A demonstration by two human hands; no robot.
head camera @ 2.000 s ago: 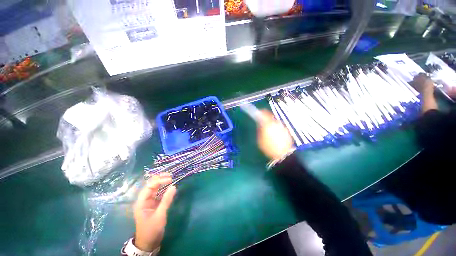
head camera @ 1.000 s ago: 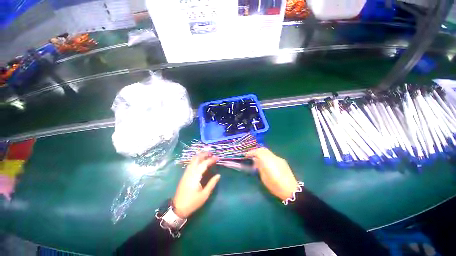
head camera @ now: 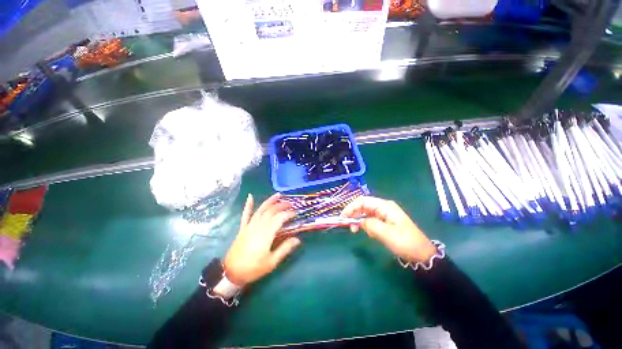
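A pile of multicoloured wire leads point(head camera: 320, 206) lies on the green bench just below the blue parts bin point(head camera: 278, 178), which holds black connector pieces point(head camera: 320, 153). My left hand point(head camera: 259, 244) rests at the left end of the wires, fingers spread and partly over them; whether it grips any is not clear. My right hand point(head camera: 390, 228) has its thumb and fingertips closed on wire leads at the right end of the pile. Blue connectors show near the bin's lower right corner.
A clear bag of white sleeves point(head camera: 201, 153) stands at left, its end trailing forward. Finished harnesses point(head camera: 505, 170) lie in a row at right. Red, yellow and pink pieces point(head camera: 19, 221) lie far left. A work instruction sheet point(head camera: 300, 51) hangs behind. A blue stool point(head camera: 549, 332) shows bottom right.
The right hand first moved from beside the finished harnesses to the wire pile, then slightly right with wires at its fingertips. The left hand shifted slightly. The other person's hand left view.
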